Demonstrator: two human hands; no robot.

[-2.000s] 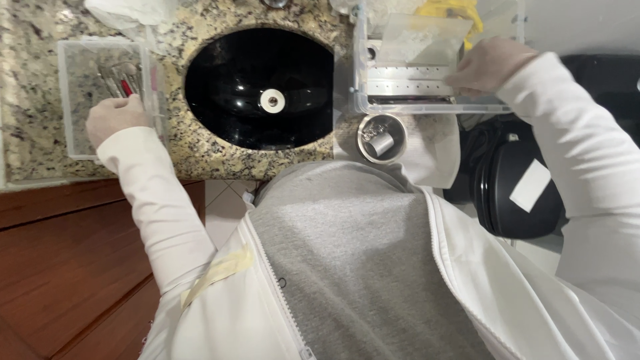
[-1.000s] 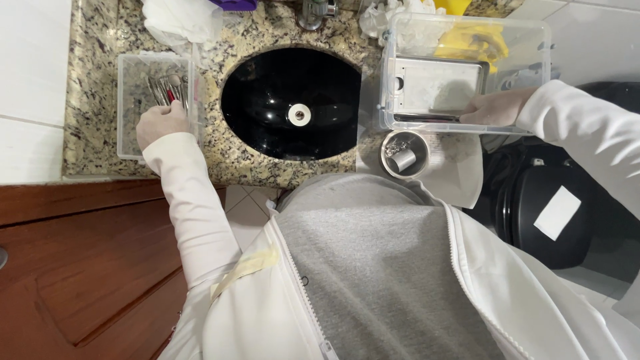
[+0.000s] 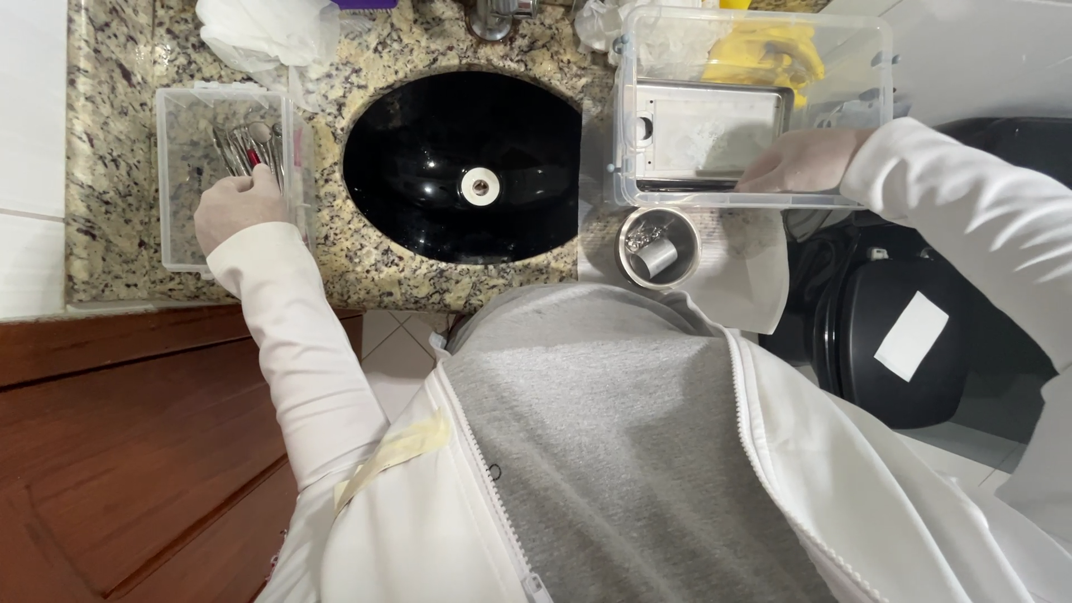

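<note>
My left hand [image 3: 241, 205] grips a bundle of metal instruments [image 3: 249, 149], one with a red part, over a clear plastic box [image 3: 165, 180] on the granite counter. At the right, my right hand [image 3: 796, 163] reaches into a larger clear plastic bin [image 3: 879, 79], its fingers at the lower right corner of a shallow metal tray [image 3: 712, 134]. Its fingertips are partly hidden, so I cannot tell whether it grips the tray. Just below the bin stands a round metal cup [image 3: 695, 251] with a small metal cylinder [image 3: 656, 259] and small metal pieces inside.
A black oval sink [image 3: 419, 167] lies between the boxes, with a faucet [image 3: 494, 21] behind it. White plastic [image 3: 268, 33] is at the back left. Yellow material [image 3: 766, 54] shows behind the tray. A black toilet lid [image 3: 879, 335] is at the lower right, beside the paper-covered counter edge.
Inside the right bin, the perforated metal piece seen two seconds ago no longer shows; a shallow tray is visible there instead. My left hand stays at the instruments. The view has shifted.
</note>
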